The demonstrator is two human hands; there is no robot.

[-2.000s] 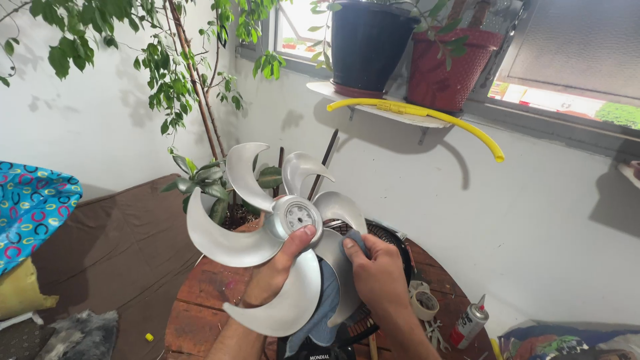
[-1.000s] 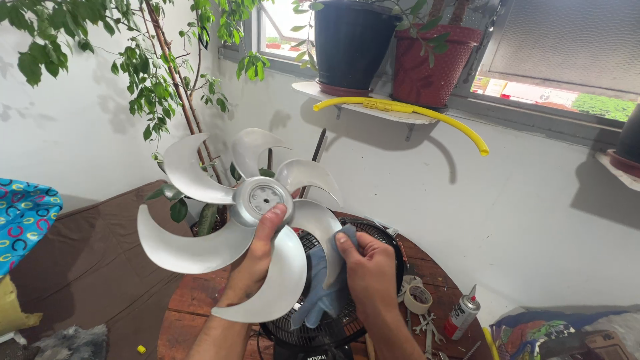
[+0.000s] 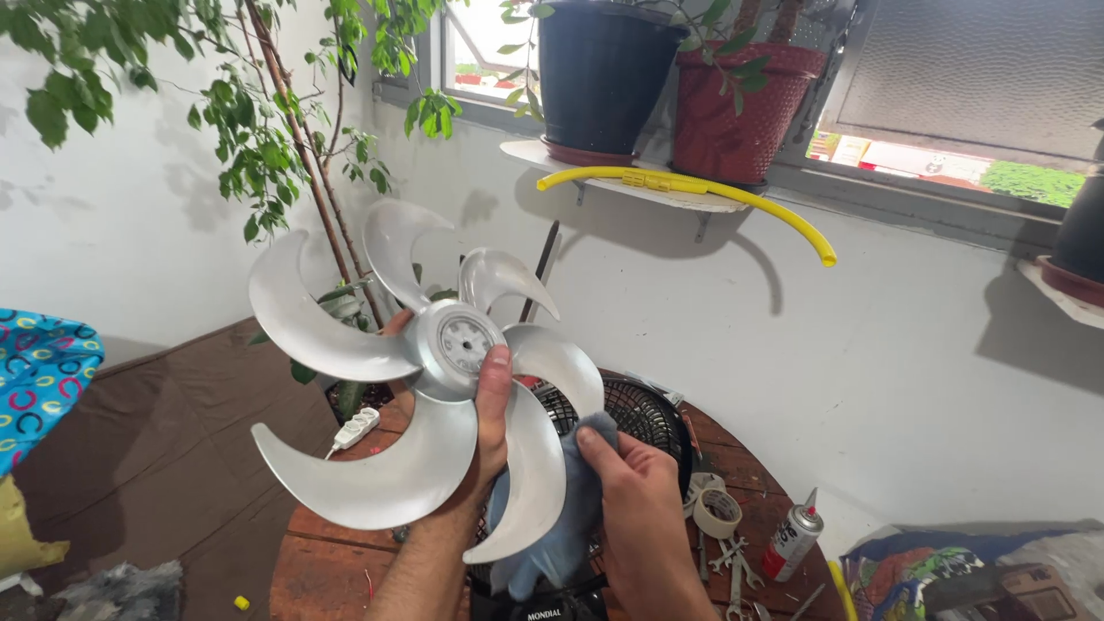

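My left hand (image 3: 493, 405) grips the silvery fan blade rotor (image 3: 440, 345) by its hub, thumb on the front rim and fingers behind. In my right hand (image 3: 634, 466) is a blue-grey cloth (image 3: 578, 483), pinched against the tip of the rotor's right-hand blade; the rest of it hangs down. Behind the cloth and the lower blades, a black Mondial fan body with its round grille (image 3: 651, 423) rests on the round wooden table (image 3: 319, 561). The rotor and my hands hide part of the grille.
Rolls of tape (image 3: 718, 514), several wrenches (image 3: 736, 573) and a spray can (image 3: 792, 542) lie or stand right of the fan. A white power strip (image 3: 356, 429) sits at the table's left. Potted plants and a yellow hose (image 3: 690, 183) are on the wall shelf (image 3: 552, 158).
The rotor has turned in my left hand, its blades now at different angles. My right hand with the cloth has gone from one blade's inner part to a blade tip.
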